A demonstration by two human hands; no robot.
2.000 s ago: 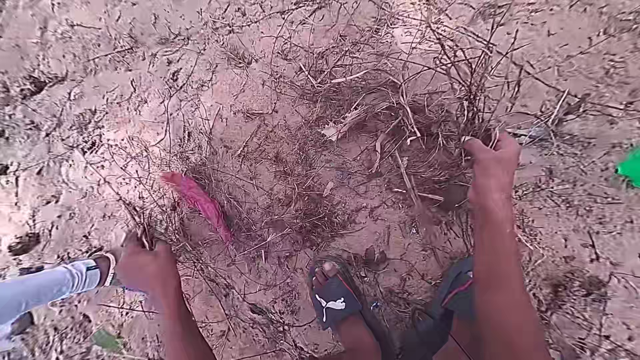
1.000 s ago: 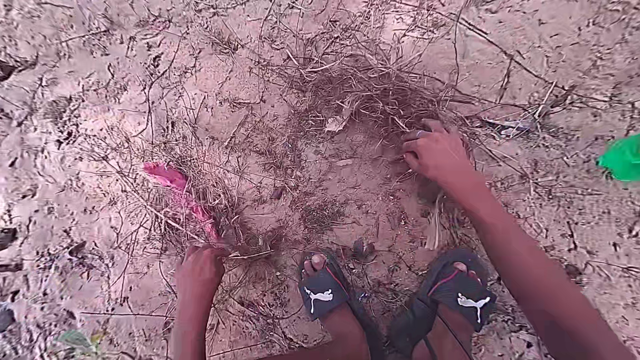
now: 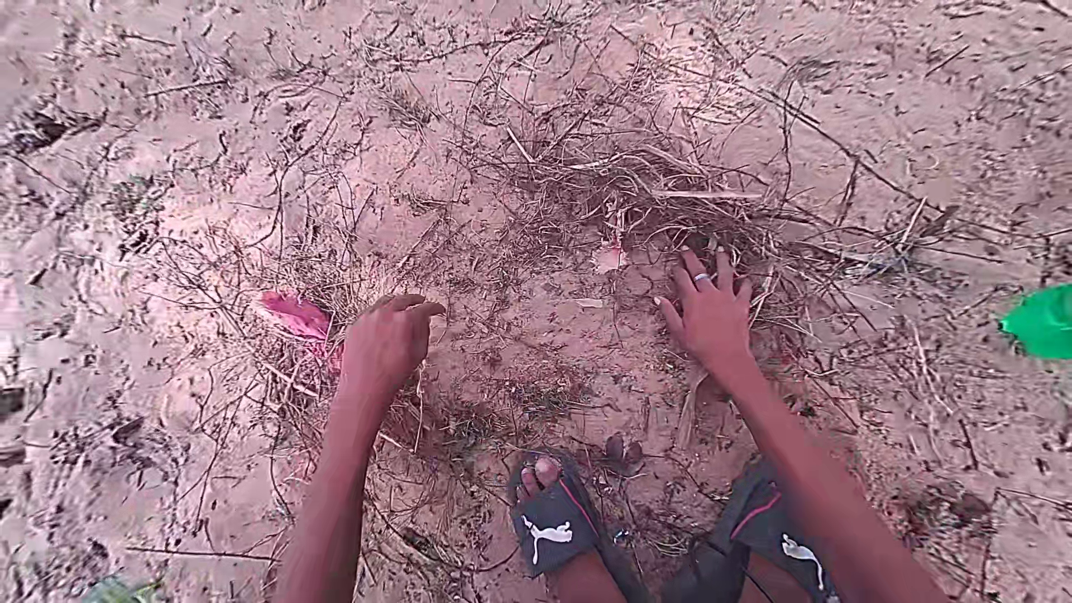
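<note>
My right hand [image 3: 714,311], with a ring on one finger, lies palm down with fingers spread at the lower edge of a heap of dry twigs and grass [image 3: 670,193]. My left hand [image 3: 387,339] is over the ground beside a smaller heap of dry grass [image 3: 289,368], its fingers bent; whether anything is between them is hidden. A crumpled pink piece of plastic or cloth [image 3: 295,316] lies in that smaller heap, just left of my left hand, partly covered by stalks.
Two dark Puma slides [image 3: 557,523] are on my feet at the bottom. A green object [image 3: 1041,322] lies at the right edge. Long thin branches [image 3: 850,155] stretch right from the larger heap over dry, cracked soil [image 3: 502,335] with scattered twigs.
Two seconds ago my right hand gripped upright twigs at the right; now it is flat and spread by the heap. My left hand has moved from left of the pink piece to its right.
</note>
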